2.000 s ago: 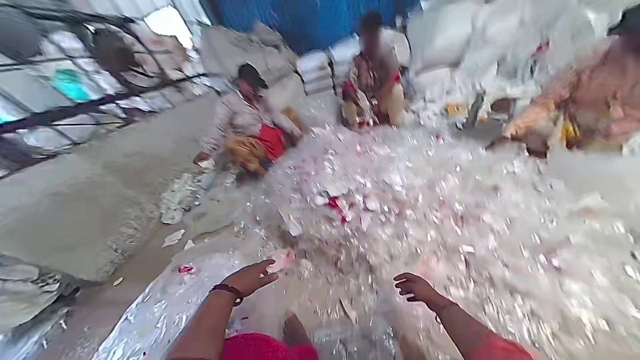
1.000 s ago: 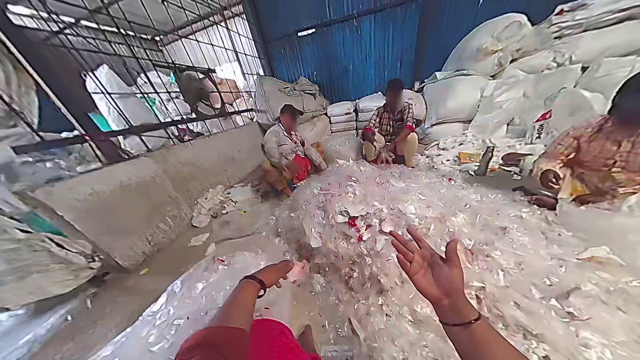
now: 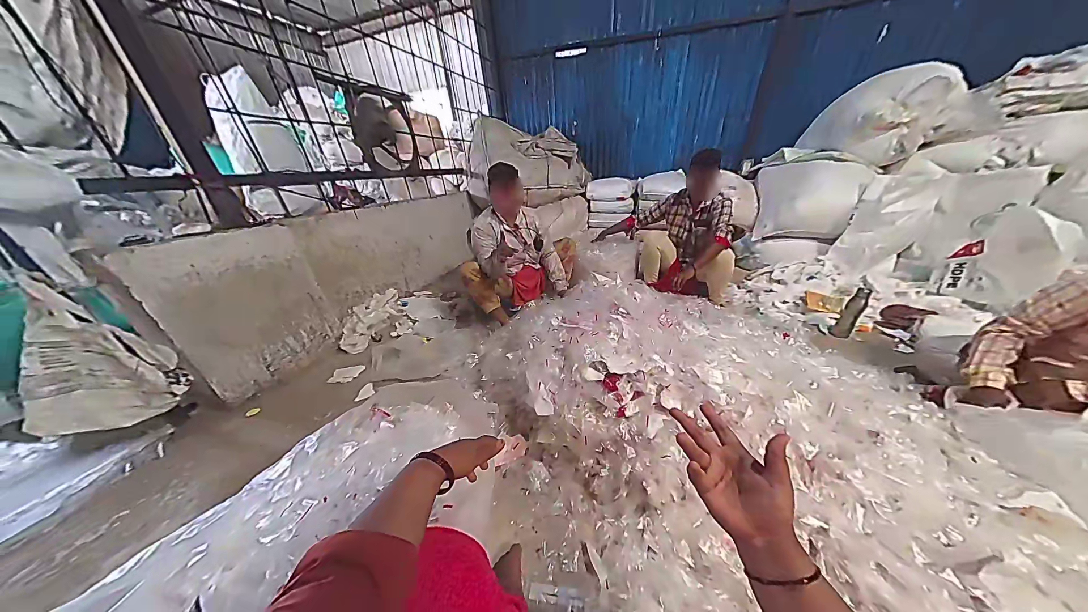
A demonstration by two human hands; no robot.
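A large heap of clear plastic film scraps (image 3: 680, 365) spreads in front of me, with some red pieces (image 3: 614, 389) near its middle. My left hand (image 3: 470, 457), a dark bangle at the wrist, is closed on a pale pinkish scrap (image 3: 510, 452) at the near left side of the heap. Over the right part of the heap is my right hand (image 3: 744, 489), palm turned up, fingers spread, nothing in it. A second spread of film scraps (image 3: 323, 476) lies at the lower left, beside my red clothing.
Two people (image 3: 514, 246) (image 3: 688, 229) sit behind the heap; another person (image 3: 1033, 348) sits at the right edge. A low concrete wall (image 3: 280, 280) with a metal grille runs along the left. White sacks (image 3: 812, 200) are stacked at the back right, near a dark bottle (image 3: 852, 312).
My right hand has risen from its place two seconds ago and turned palm up with fingers spread. The view has levelled. The person at the back centre has stretched one arm out to the side.
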